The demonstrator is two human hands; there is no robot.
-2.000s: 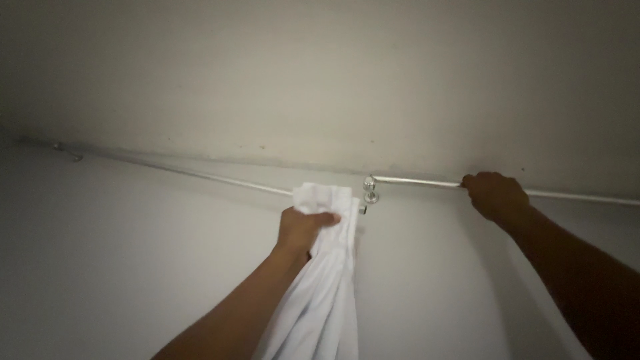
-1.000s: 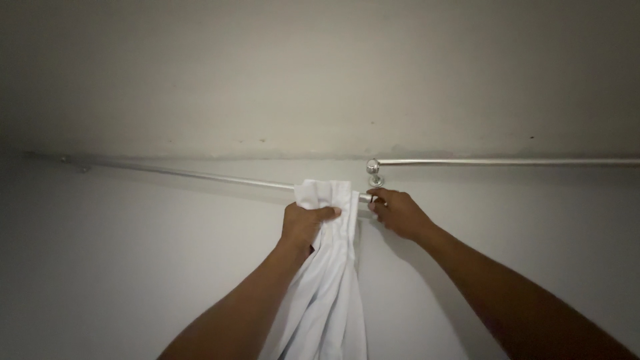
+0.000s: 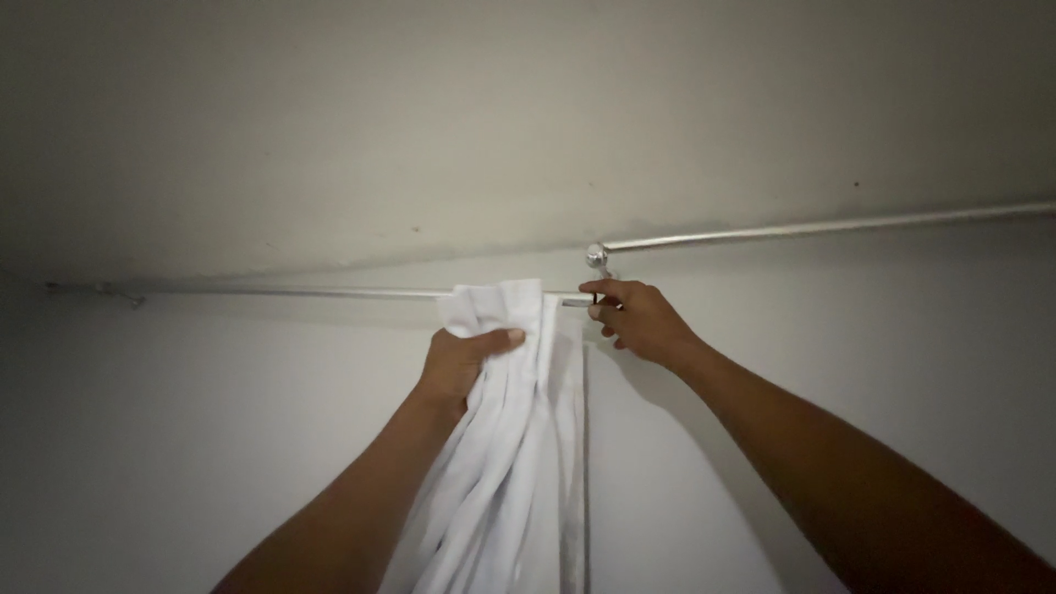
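A gathered white curtain (image 3: pixel 503 412) hangs near the end of a thin metal curtain rod (image 3: pixel 371 293). My left hand (image 3: pixel 462 363) grips the curtain's pleated top just below the rod, thumb in front. My right hand (image 3: pixel 639 322) pinches the rod's free end between thumb and fingers, to the right of the curtain. Just above that hand is a round metal bracket (image 3: pixel 597 256) at the wall, where a second metal rod (image 3: pixel 825 223) begins and runs off to the right.
The ceiling (image 3: pixel 528 124) meets the pale wall (image 3: pixel 247 396) close above the rods. At the far left, another bracket (image 3: pixel 132 299) is near the rod's other end. A narrow vertical edge (image 3: pixel 586 462) runs down the wall beside the curtain.
My right hand let go of the right-hand rod and moved left to the end of the curtain's rod, where it stays. My left hand keeps hold of the curtain.
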